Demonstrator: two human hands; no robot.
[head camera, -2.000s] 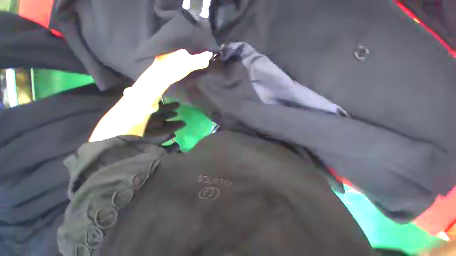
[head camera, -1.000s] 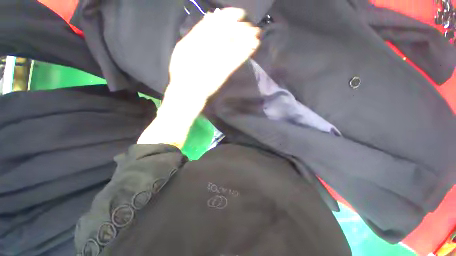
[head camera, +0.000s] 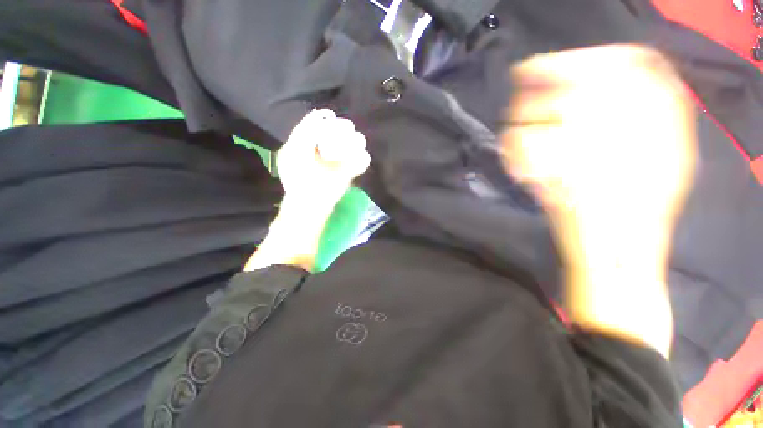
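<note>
A dark coat (head camera: 335, 50) lies across the red-covered surface. One round button (head camera: 392, 89) shows near the white hanger or tag pieces (head camera: 406, 29), and another button (head camera: 492, 22) is farther up and right. My left hand (head camera: 325, 155) is curled at the coat's near edge, just below the first button, and seems to grip the cloth. My right hand (head camera: 602, 125) is raised over the coat's right part, overexposed and blurred, fingers bent. No needle or thread can be made out. A strip of greyish lining (head camera: 477, 129) shows between my hands.
Dark hanging coats (head camera: 100, 226) fill the left side. Green floor (head camera: 109, 100) shows behind them and beside my left wrist. Red cloth (head camera: 698, 29) shows at the upper right, with small dark shiny bits at the frame's edge.
My right hand has come into view over the coat's right part. My left hand has moved down and left from near the hanger to the coat's near edge, uncovering a button.
</note>
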